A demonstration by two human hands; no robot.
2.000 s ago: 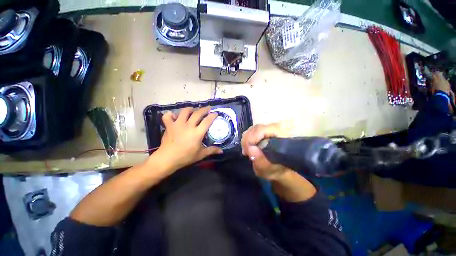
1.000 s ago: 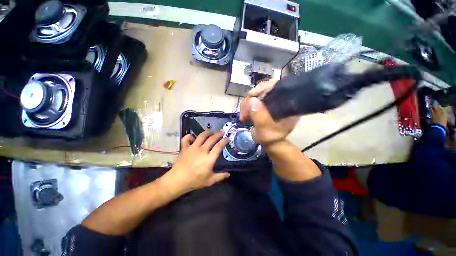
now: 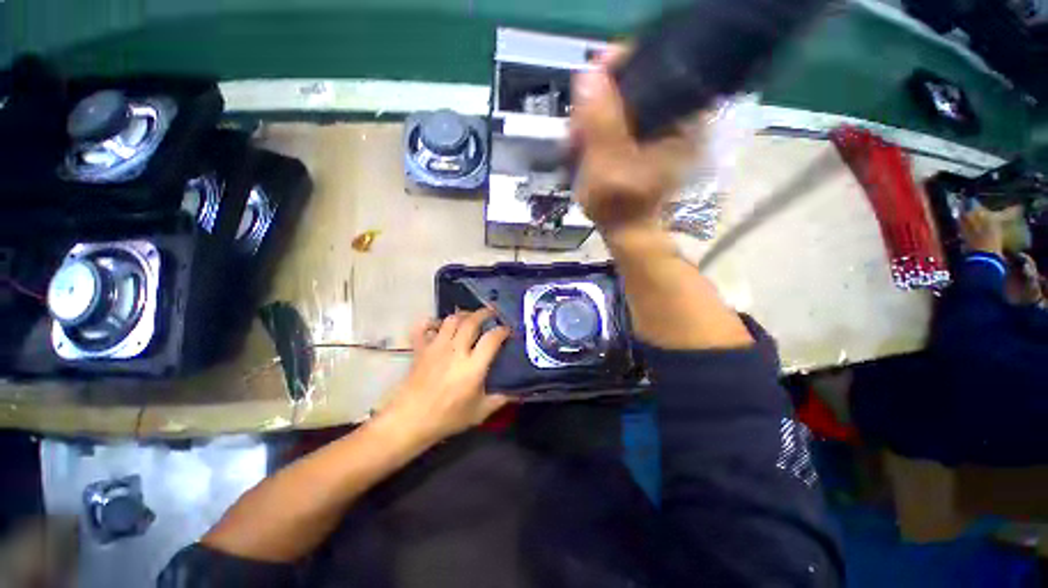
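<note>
A black speaker cabinet shell point(image 3: 511, 373) lies on the tan bench in front of me. A silvery square speaker driver point(image 3: 569, 325) sits in its right part, magnet up. My left hand point(image 3: 452, 365) rests on the shell's left part, fingers spread, beside the driver. My right hand point(image 3: 632, 149) is blurred and raised over the front of the screw feeder point(image 3: 538, 230), holding the black electric screwdriver point(image 3: 701, 57). The screwdriver's bit is hidden or too blurred to see. A thin wire runs left from the shell.
Stacked shells with drivers point(image 3: 172, 287) stand at left. A loose driver point(image 3: 446, 152) is beside the feeder. The bag of screws point(image 3: 701, 213) is partly hidden behind my right hand. A red wire bundle point(image 3: 894, 213) lies at right, near another person's hand point(image 3: 985, 227). A white packing tray point(image 3: 190, 488) is below left.
My right hand and the screwdriver have moved from beside the shell, over the driver, up to the feeder. My left hand has shifted off the driver onto the shell's left part. The camera view has shifted.
</note>
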